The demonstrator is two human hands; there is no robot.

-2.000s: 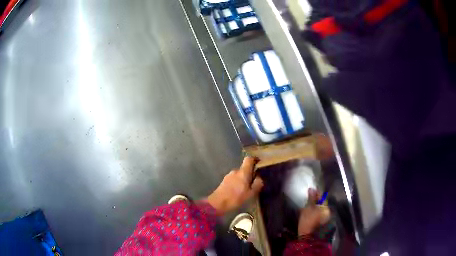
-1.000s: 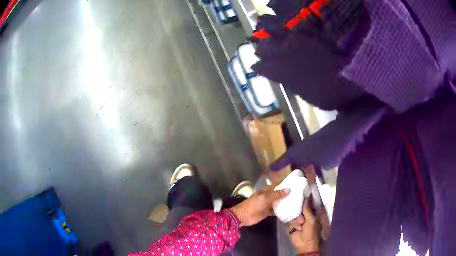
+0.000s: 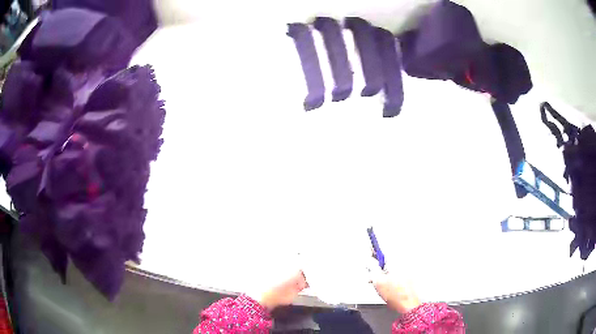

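My right hand is near the front edge of the white table, holding a slim blue pen that points up and away. My left hand is to its left at the same edge, with its fingertips lost in the glare. Something white may lie between the hands, but it cannot be told apart from the bright tabletop. Both hands have pink speckled sleeves.
A big dark purple fabric heap overhangs the table's left end. Dark curved strips and rolled bundles lie at the back. Blue-edged dies and dark ragged pieces are at the right.
The view has swung from the floor, shelf dies and open drawer up to the tabletop. My hands, earlier at the drawer and then on a white object, are now at the table edge.
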